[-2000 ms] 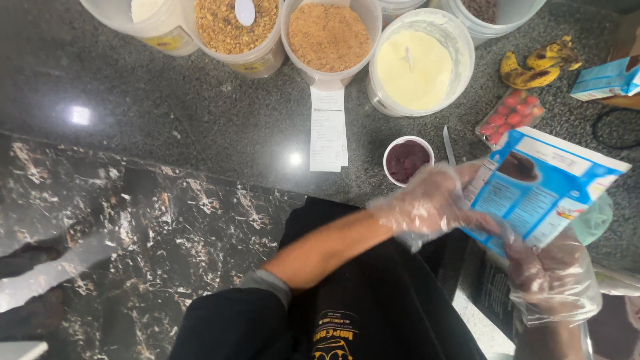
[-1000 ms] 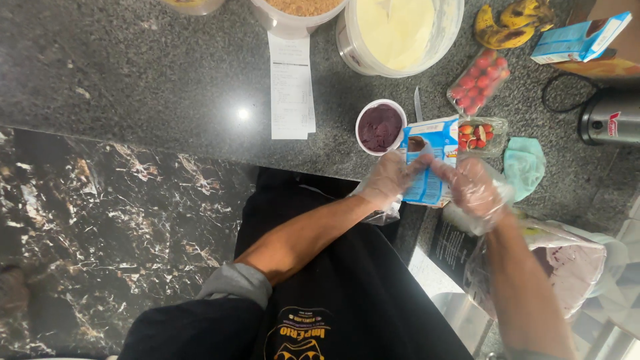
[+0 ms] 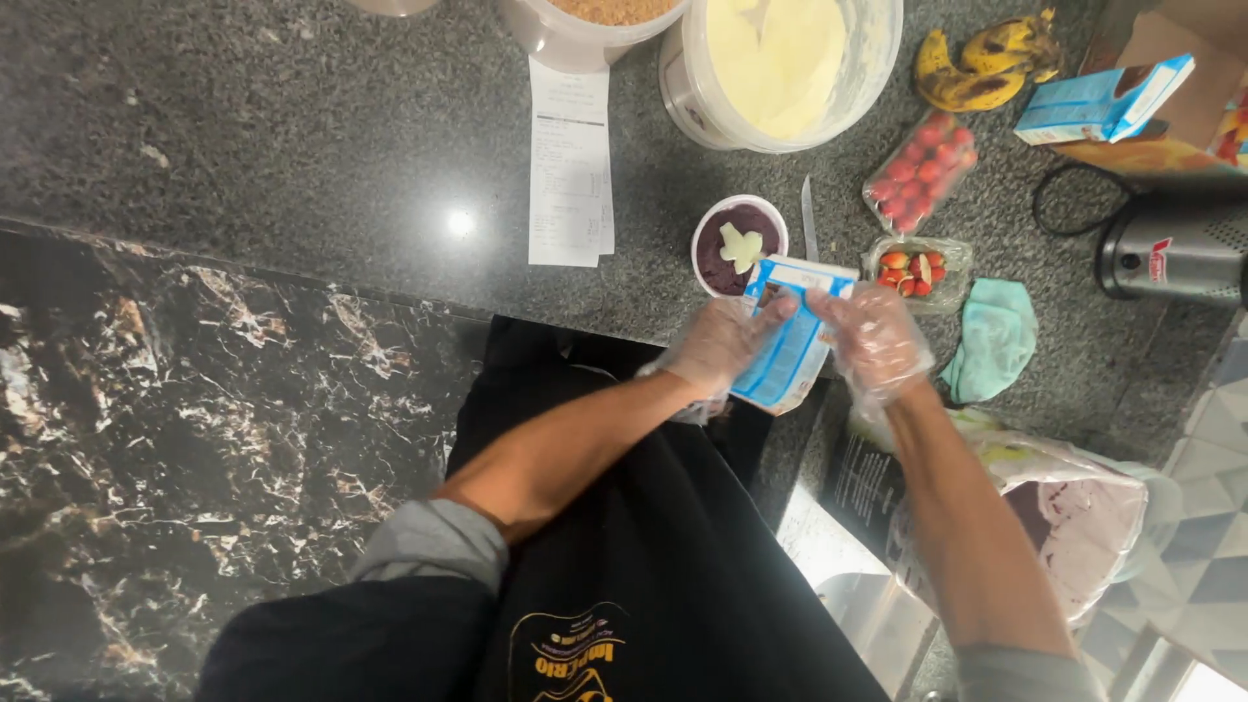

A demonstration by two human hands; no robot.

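Both my hands, in clear plastic gloves, grip a blue and white carton point(image 3: 788, 341) from its two sides. My left hand point(image 3: 726, 341) is on its left side and my right hand point(image 3: 873, 336) on its right. The carton's top edge overlaps the rim of a white cup of dark purple açaí-like filling point(image 3: 715, 255). On the filling lies a pale cream-coloured dollop point(image 3: 741, 247). A knife point(image 3: 809, 219) lies on the counter just right of the cup.
Tubs of cream point(image 3: 775, 58) and brown crumbs point(image 3: 614, 10) stand behind. Paper receipts point(image 3: 565, 175) lie left. To the right are a pack of red fruit point(image 3: 921, 175), a tray of strawberries point(image 3: 912, 273), a green cloth point(image 3: 990, 336), bananas point(image 3: 975, 73), another carton point(image 3: 1097, 102) and a metal appliance point(image 3: 1175, 249).
The carton and both hands have moved left to the cup. A pale dollop now lies on the purple filling, which was bare before. The view has shifted.
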